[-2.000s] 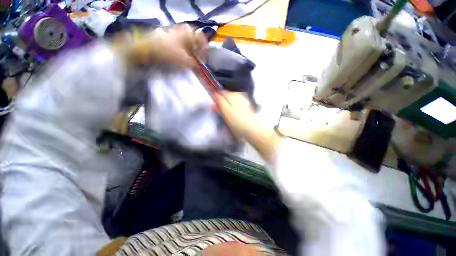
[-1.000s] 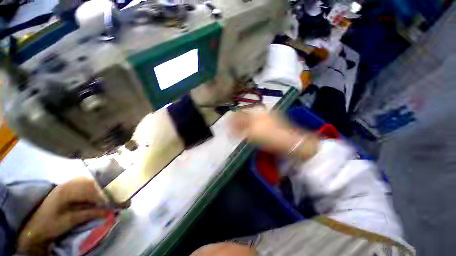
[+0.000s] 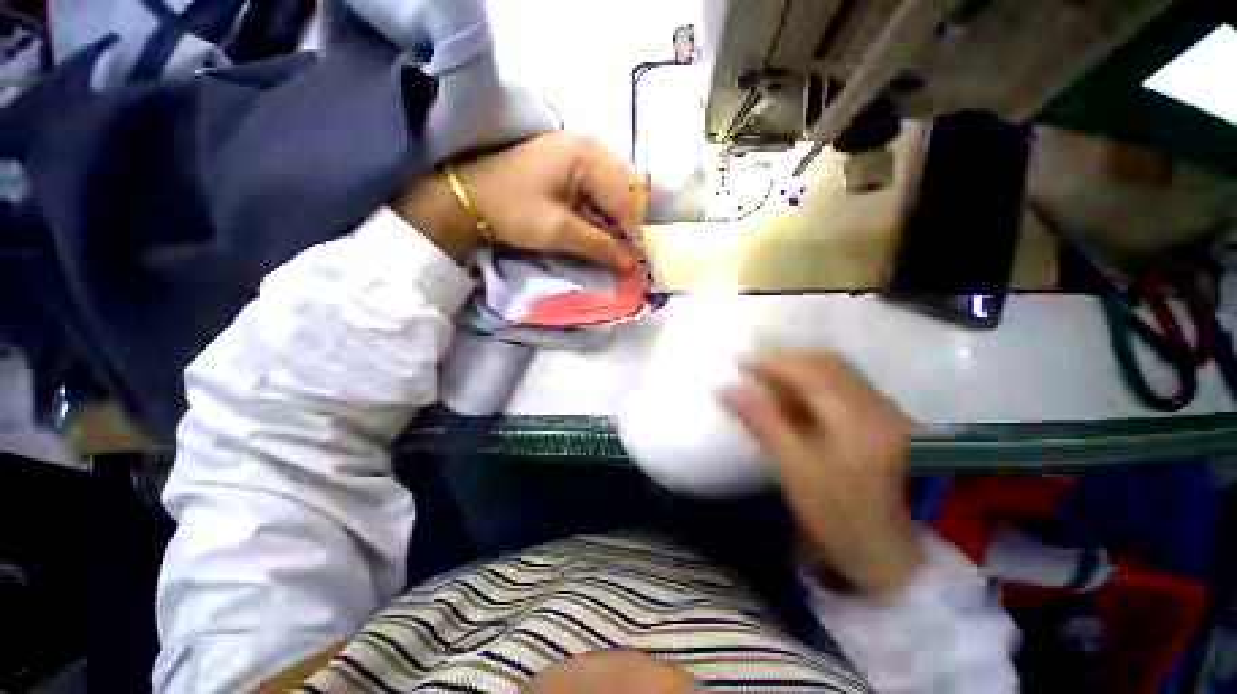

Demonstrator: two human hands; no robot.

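My left hand [image 3: 563,203] grips the edge of a grey garment piece [image 3: 238,149] on the white table, left of the needle area. A coral strip [image 3: 577,307] lies along the piece's edge, just below my fingers. My right hand [image 3: 834,441], blurred, holds a white rounded object [image 3: 695,420] at the table's front edge; I cannot tell what it is. The sewing machine's head [image 3: 855,68] stands above the needle plate, and the garment edge lies outside the needle area.
A black phone [image 3: 960,217] lies right of the needle area. Scissors with red and dark green handles [image 3: 1153,339] lie further right. A blue bin with red cloth [image 3: 1140,597] is below the table's right side. The green table edge [image 3: 556,437] runs in front of me.
The view has swung back left from the machine's right side. My right hand has come from the table's right end and now holds the white object. My left hand still holds the garment with the coral strip.
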